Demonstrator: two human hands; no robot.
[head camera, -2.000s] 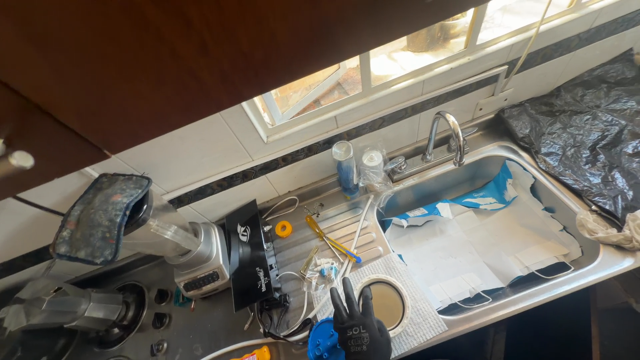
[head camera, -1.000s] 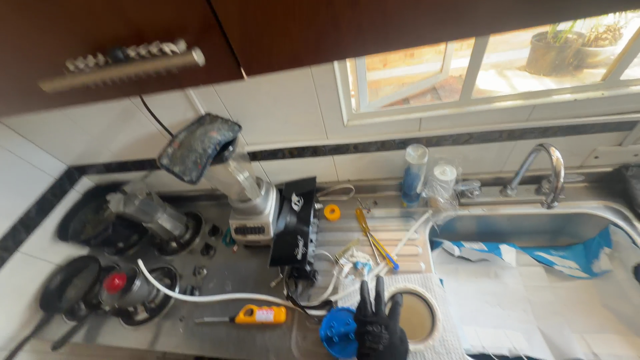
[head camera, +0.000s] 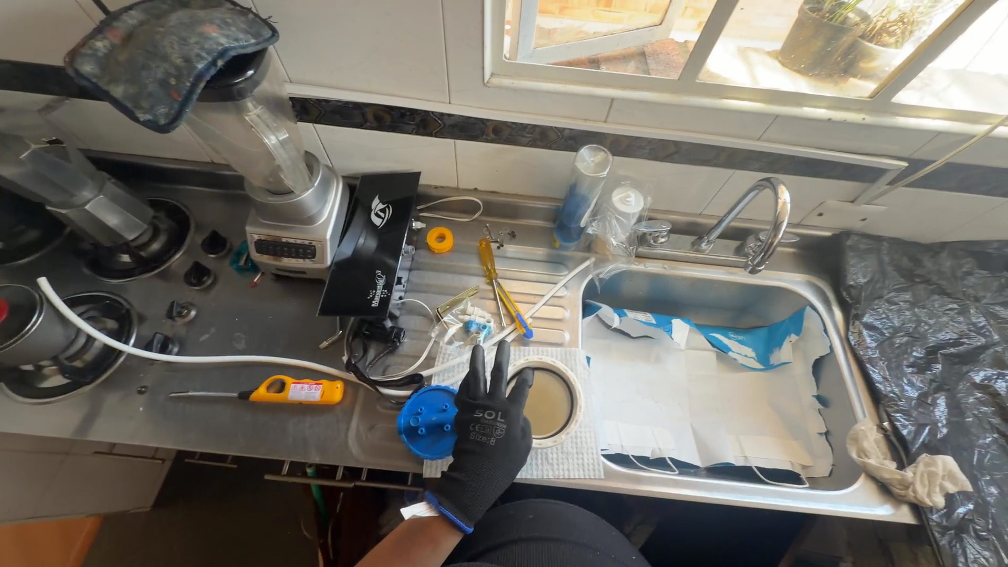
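Observation:
My left hand [head camera: 488,429], in a black work glove, is palm down with its fingers apart and nothing held. It lies between a blue round plastic cap [head camera: 426,422] and a white-rimmed round container [head camera: 575,409] with cloudy liquid inside. A finger reaches over the container's near-left rim; whether it touches is unclear. The glove partly covers the cap. Both things rest on a white textured paper towel [head camera: 587,457]. Just beyond my fingertips are small white and blue fittings in a clear bag [head camera: 465,321], a yellow-handled screwdriver [head camera: 488,260] and white tubing [head camera: 551,293]. My right hand is out of view.
A paper-lined steel sink [head camera: 839,339] with a chrome faucet [head camera: 776,189] is at right, beside black plastic sheeting [head camera: 929,315]. At left are a yellow lighter [head camera: 315,391], a black panel [head camera: 370,244], a blender [head camera: 291,213], an orange tape roll [head camera: 439,239] and stove burners [head camera: 157,236].
The view has shifted markedly. My left hand remains between the blue cap and the round container, with its fingers apart.

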